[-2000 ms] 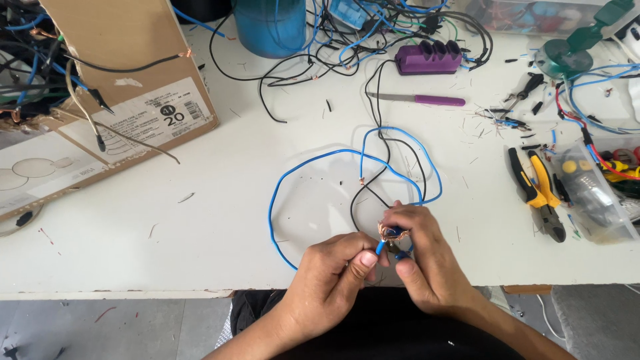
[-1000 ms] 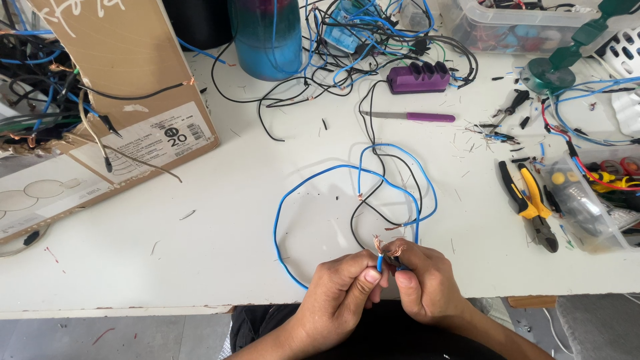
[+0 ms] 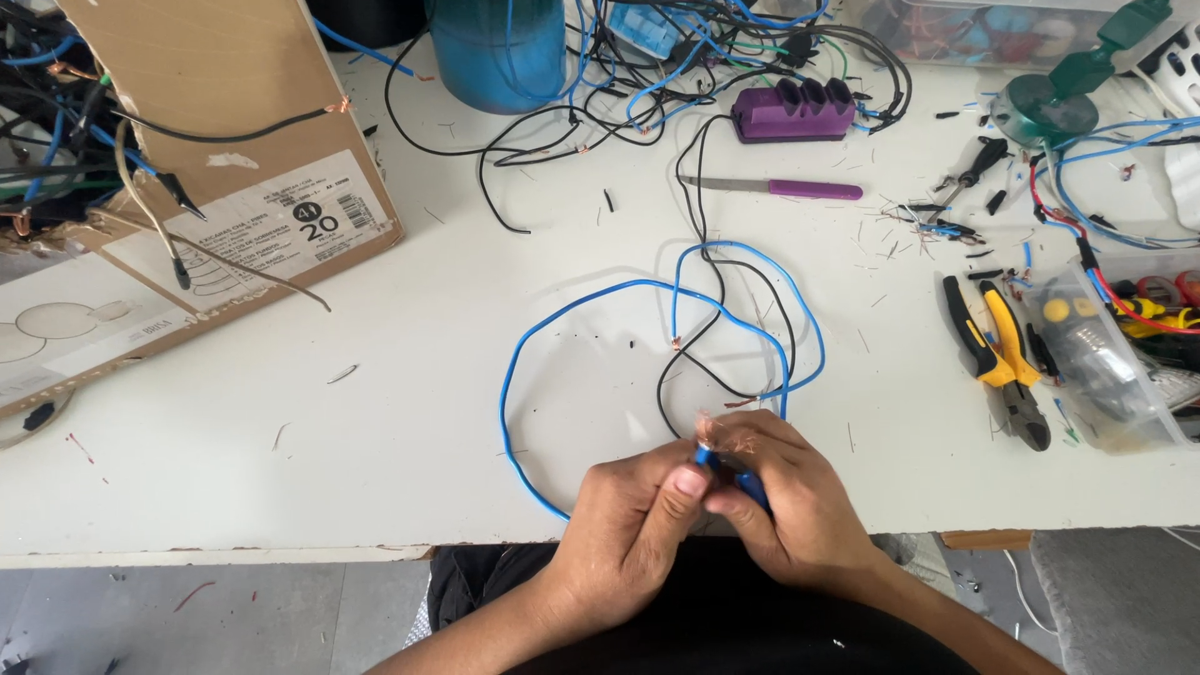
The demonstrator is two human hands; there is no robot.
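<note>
Near the table's front edge, my left hand [image 3: 637,525] pinches the end of a blue insulated wire [image 3: 511,394] between thumb and fingers. Bare copper strands [image 3: 705,431] fan out above that thumb. Close beside it, my right hand [image 3: 797,497] is curled around a blue piece whose kind is mostly hidden, with more copper strands at its fingertips. The blue wire loops over the white table behind both hands. A black cable [image 3: 720,281] runs from the purple socket block [image 3: 795,114] down toward my hands, its lower end hidden.
A knife with a purple handle [image 3: 816,190] lies beyond the loops. Yellow and black cutting pliers [image 3: 1003,366] rest at right beside a clear plastic bin [image 3: 1106,394]. A cardboard box [image 3: 272,178] holding wires stands at left. Tangled cables and a blue container [image 3: 497,56] occupy the back.
Two seconds ago copper strands were bunched between the hands; now they stand spread above my left thumb and by my right fingertips. Both hands remain close together.
</note>
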